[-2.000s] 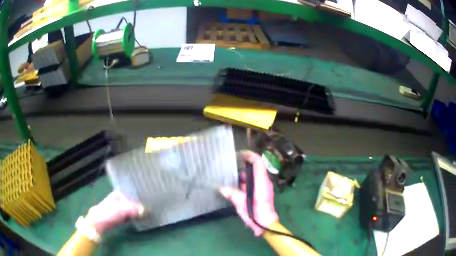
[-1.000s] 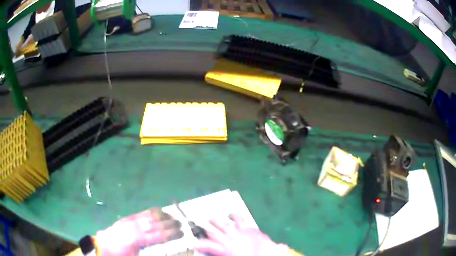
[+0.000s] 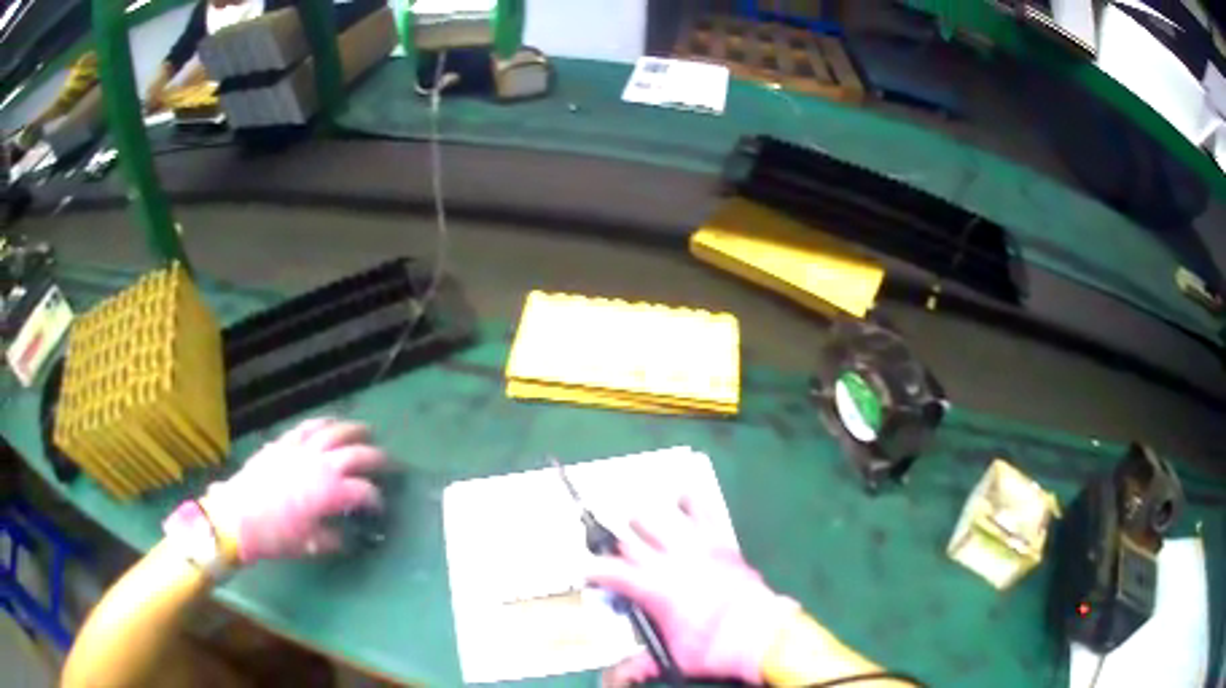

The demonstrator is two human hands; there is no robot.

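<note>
The flat white fixture [image 3: 511,538] lies on the green mat in front of me, with a brownish window partly showing near my right hand. My right hand [image 3: 692,585], in a pink glove, holds the black soldering iron [image 3: 605,540] over the fixture, its thin metal tip pointing up and left. My left hand [image 3: 299,495], also pink-gloved, is off the fixture at the left, over the mat, fingers slightly bent and apart, with nothing seen in it. A thin solder wire [image 3: 437,202] hangs from the spool [image 3: 455,24] above and ends near the left black rack.
Yellow panels [image 3: 625,352] lie beyond the fixture; more stand upright [image 3: 141,383] at left by a black rack [image 3: 330,343]. A fan [image 3: 881,403], cream box [image 3: 1002,524] and black station [image 3: 1113,565] are at right. A dark belt [image 3: 578,215] carries yellow panels and another rack.
The white fixture, held up tilted in both hands at first, now lies flat on the mat. My left hand has left it and moved left. The whole view has shifted.
</note>
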